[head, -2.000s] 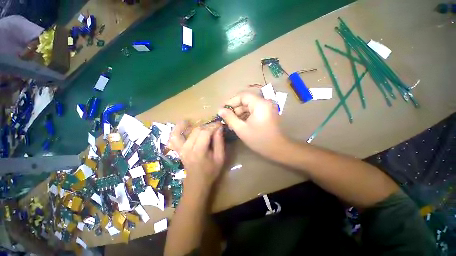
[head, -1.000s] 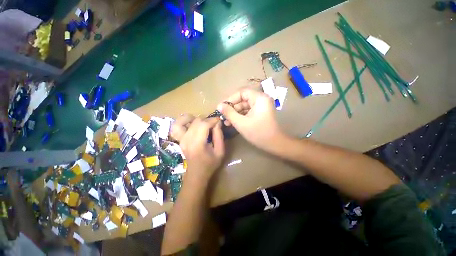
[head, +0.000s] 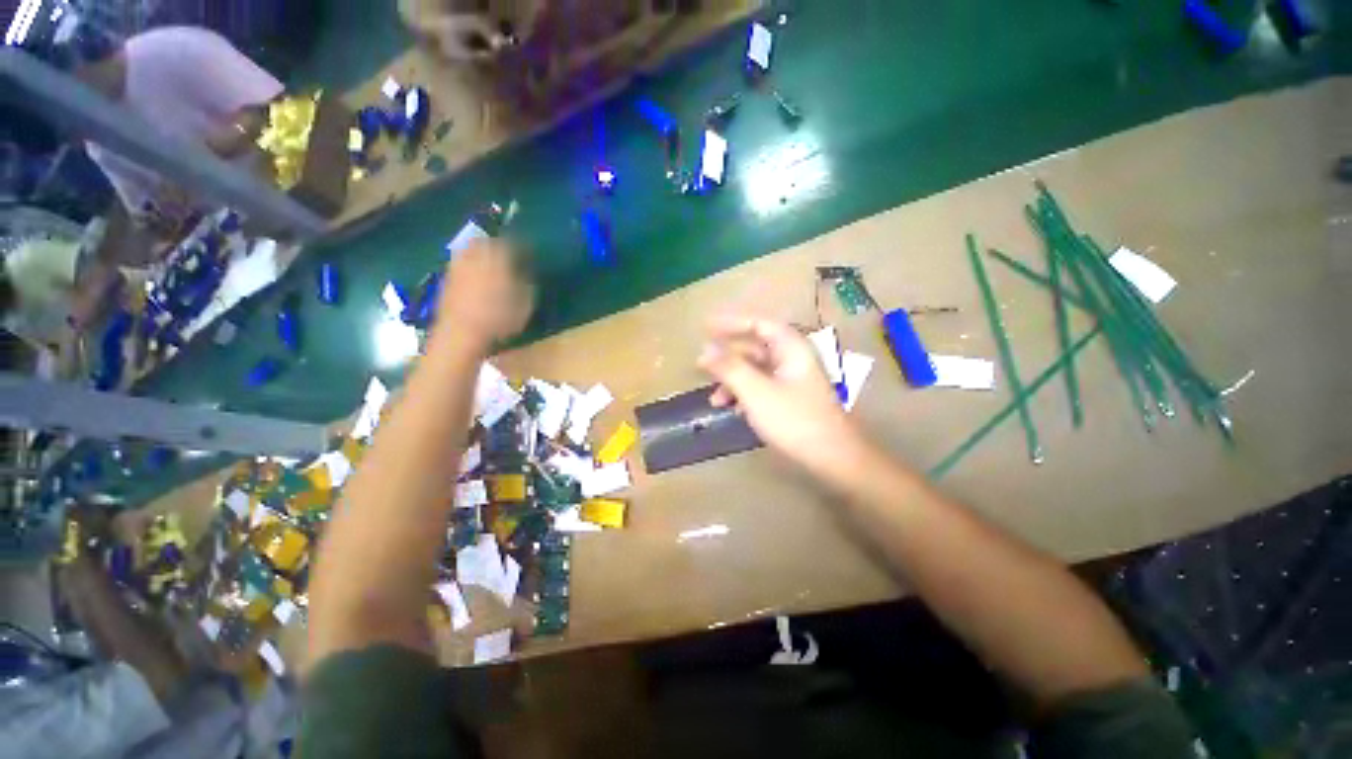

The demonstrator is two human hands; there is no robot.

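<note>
My left hand (head: 486, 294) is blurred and reaches over the green conveyor belt (head: 667, 208), beside a white-labelled part (head: 469, 237). I cannot tell whether it holds anything. My right hand (head: 783, 389) is over the right end of the dark work block (head: 697, 427), fingers loosely apart, with nothing visible in it. The block lies flat on the tan bench. Right of my right hand, a blue battery (head: 909, 349) lies wired to a green circuit board (head: 850, 294), near white labels (head: 964, 372).
A mixed pile of green boards, white labels and yellow-taped parts (head: 509, 486) lies left of the block. Long green strips (head: 1097, 304) lie at the right. Blue batteries and a blue-lit unit (head: 605, 178) are on the belt. People are at the far left.
My left hand has moved from the block up and left over the belt. My hands have separated, uncovering the block. The view has shifted, and belt parts have moved.
</note>
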